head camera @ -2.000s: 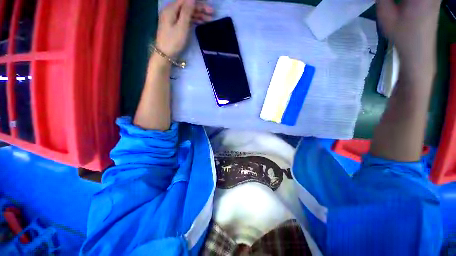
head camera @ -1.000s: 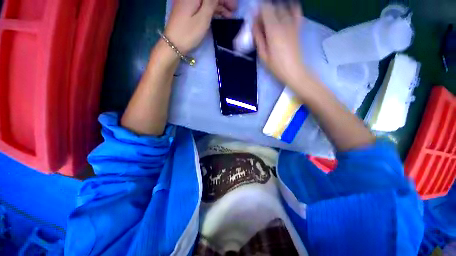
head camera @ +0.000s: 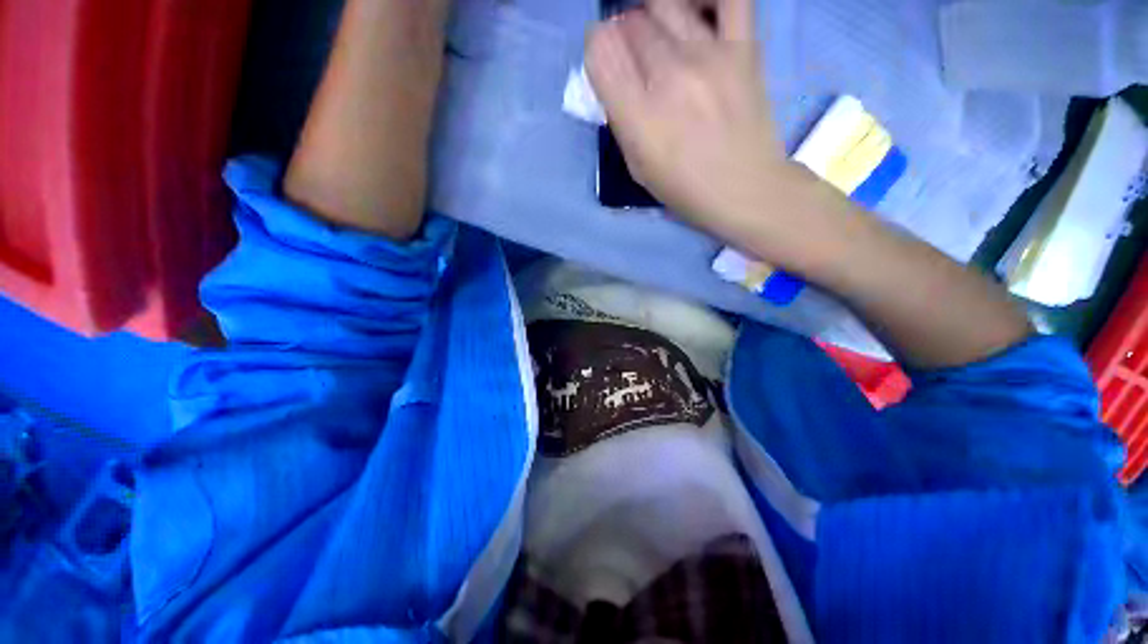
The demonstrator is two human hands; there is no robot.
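A black smartphone (head camera: 619, 176) lies on the pale ribbed mat (head camera: 516, 157), mostly hidden under my right hand and cut off by the top edge. My right hand (head camera: 674, 94) is closed over the phone, with a small white wiping cloth (head camera: 582, 96) showing at its left side. My left hand is beyond the top edge; only the forearm shows. The squeegee card (head camera: 852, 149), banded white, yellow and blue, lies on the mat, partly covered by my right forearm.
Red phone trays (head camera: 132, 164) stand at the left. A white film stack (head camera: 1080, 208) lies right of the mat, with a translucent bottle (head camera: 1045, 48) above it at the top right. Another red tray (head camera: 1124, 365) is at the right edge, and a red piece (head camera: 869, 374) shows below the mat.
The view has shifted, so the mat and phone sit higher. My left hand has left the picture. My right hand with the cloth has moved down the phone towards its near end.
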